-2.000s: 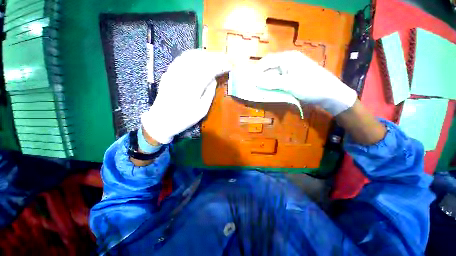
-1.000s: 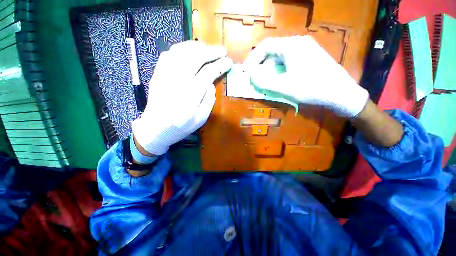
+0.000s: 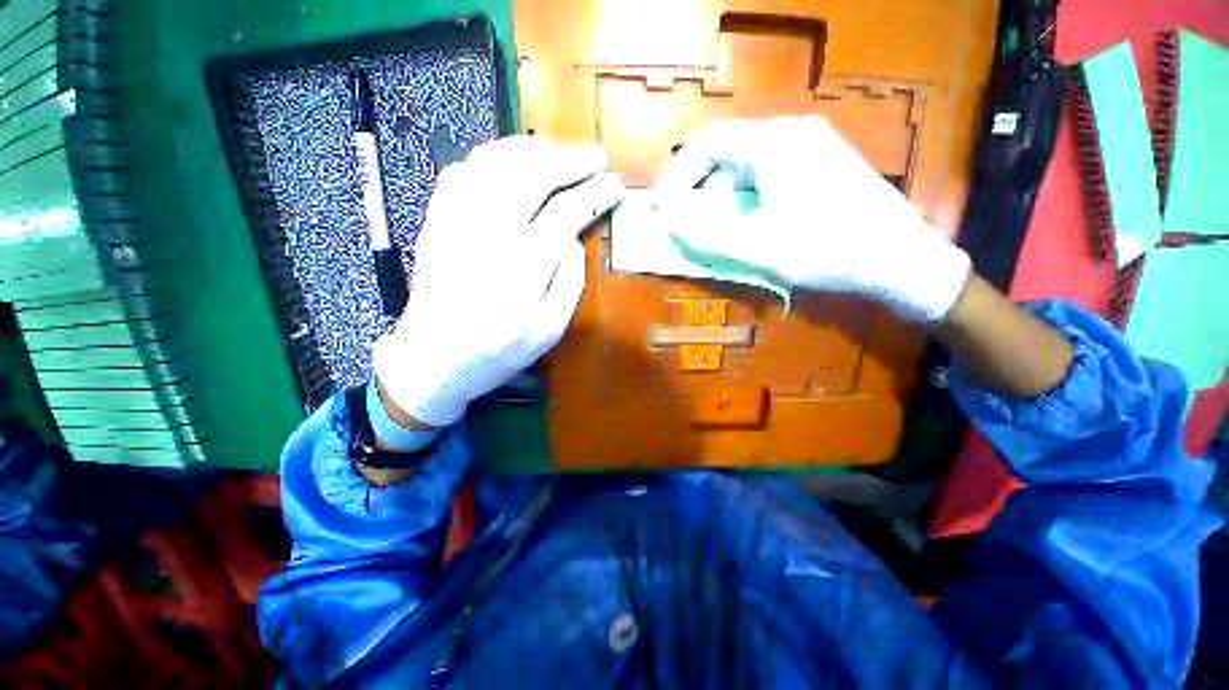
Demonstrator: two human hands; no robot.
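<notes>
A thin pale sheet (image 3: 644,240) lies low over the orange fixture (image 3: 593,404), its lower right edge curling up in pale green. My left hand (image 3: 499,270), in a white glove, has its fingertips together at the sheet's upper left corner. My right hand (image 3: 809,202), also white-gloved, is curled over the sheet with its thumb and fingertips pinching it. My right hand and its fingers hide the sheet's right part. Recesses and a slot with a light bar show in the fixture.
Left of the fixture, a black tray (image 3: 256,175) of tiny screws holds a white-and-black marker pen (image 3: 369,189). Pale green sheets (image 3: 115,378) are stacked at far left. More green pieces (image 3: 1125,148) lie on the red mat (image 3: 1065,270) at right. A black cable-like strip (image 3: 1004,175) borders the fixture.
The view has shifted, so the tray and fixture sit differently in the frame. Both hands stay at the sheet, with only small shifts of the fingers.
</notes>
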